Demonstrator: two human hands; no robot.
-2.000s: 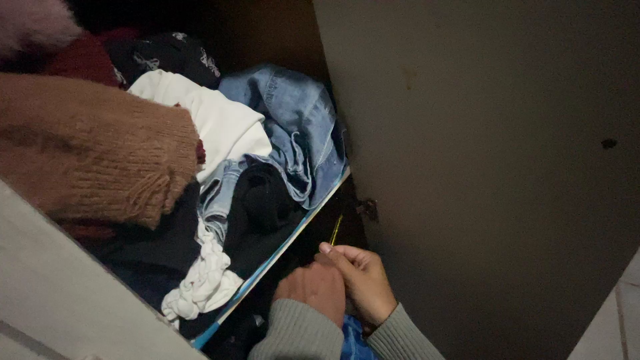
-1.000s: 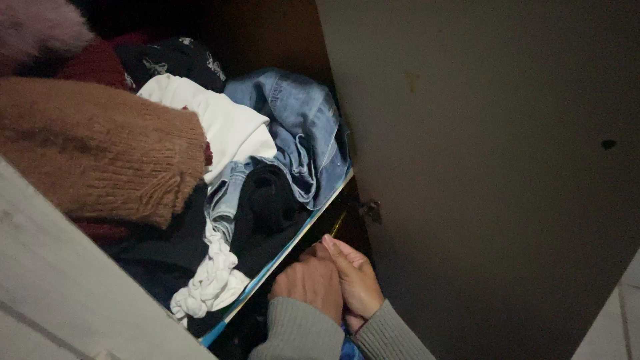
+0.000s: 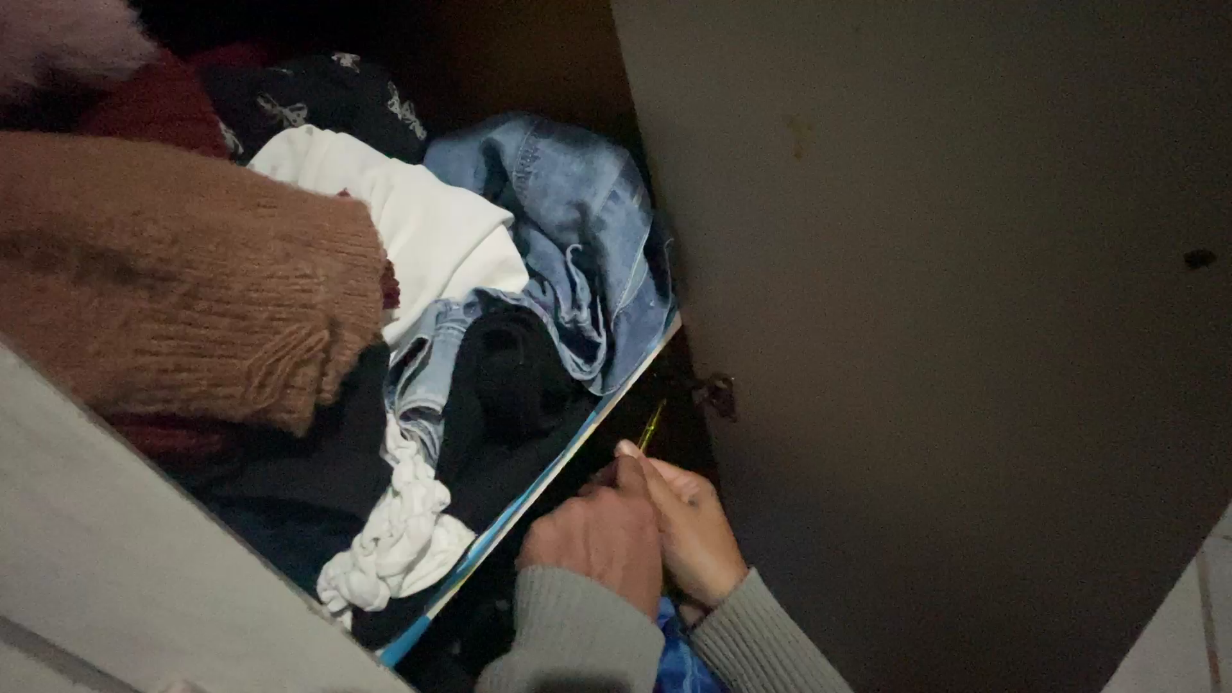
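Note:
My left hand (image 3: 597, 529) is curled with its fingertips against my right hand; whether it grips anything is hidden. Between the thumb and fingers of my right hand (image 3: 688, 520) is a thin yellow-and-dark stick-like object (image 3: 654, 425), pointing up toward the metal fitting (image 3: 717, 396) on the dark door panel. Both hands are just below the blue-and-white edge of a shelf (image 3: 534, 491). Above that edge lie blue denim (image 3: 587, 192), a black garment (image 3: 510, 366), a twisted white cloth (image 3: 395, 549), a white garment (image 3: 423, 231) and a brown knit sweater (image 3: 192, 279).
A large dark door panel (image 3: 924, 318) stands open at the right, with a small dark spot on it. A pale panel (image 3: 144, 549) crosses the lower left. Blue fabric (image 3: 681, 659) shows beneath my wrists. Floor tiles (image 3: 1174, 626) appear at the lower right.
My hands stay together below the shelf edge, with only slight shifts of the fingers. The clothes and door show no plain change.

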